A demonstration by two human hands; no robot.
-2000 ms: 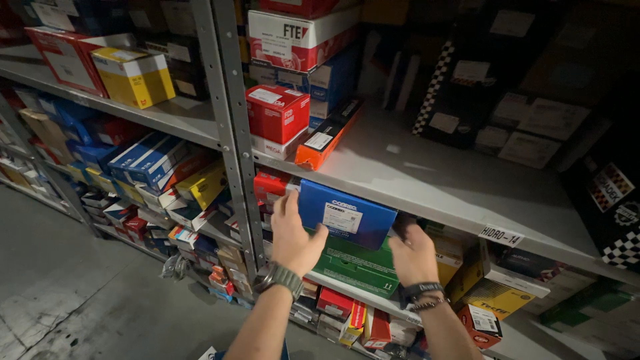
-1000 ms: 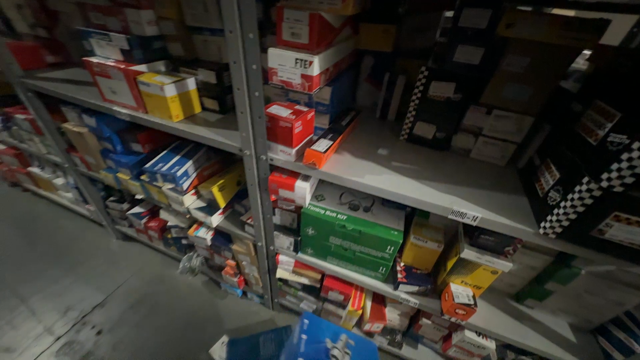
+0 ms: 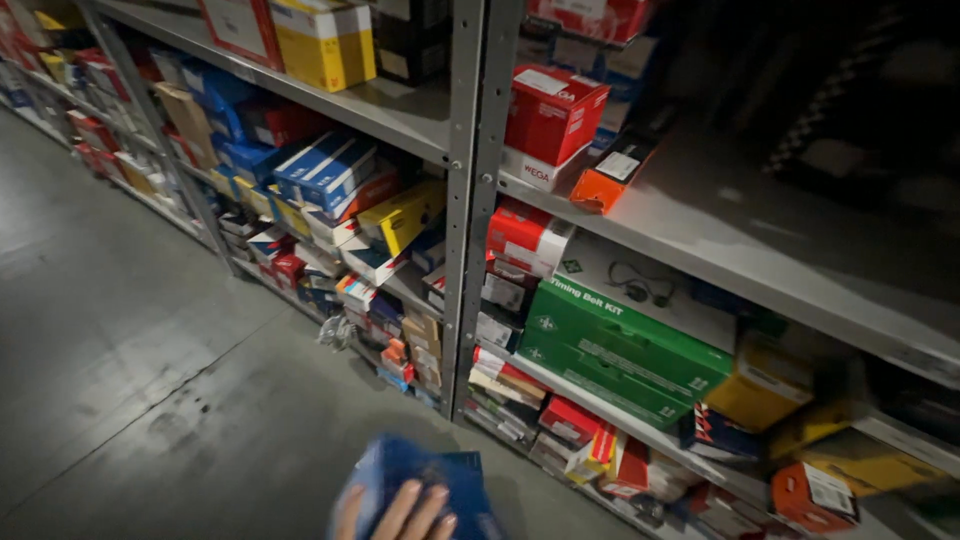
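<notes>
A blue cardboard box [image 3: 431, 487], blurred by motion, shows at the bottom edge of the head view, left of the middle, over the floor. What looks like my right hand [image 3: 401, 514] lies on its near side with the fingers spread across it; the wrist is out of frame. Another dark blue edge shows behind the box's right side. My left hand is not visible. On the middle shelf, a green timing belt kit box [image 3: 622, 349] with a pale top stands beside a red and white box [image 3: 525, 236].
A steel upright [image 3: 466, 225] divides the racks. An orange box [image 3: 611, 176] rests near the upper shelf's edge, beside a red box [image 3: 555, 112]. Yellow box [image 3: 405, 217] and blue-white box [image 3: 326, 169] lie in the left rack. Grey floor [image 3: 165, 375] runs along it, with crumpled plastic [image 3: 336, 332].
Two seconds ago both hands held a blue box in front of the green box; the blue box has since moved down, away from the shelf. The view has swung left.
</notes>
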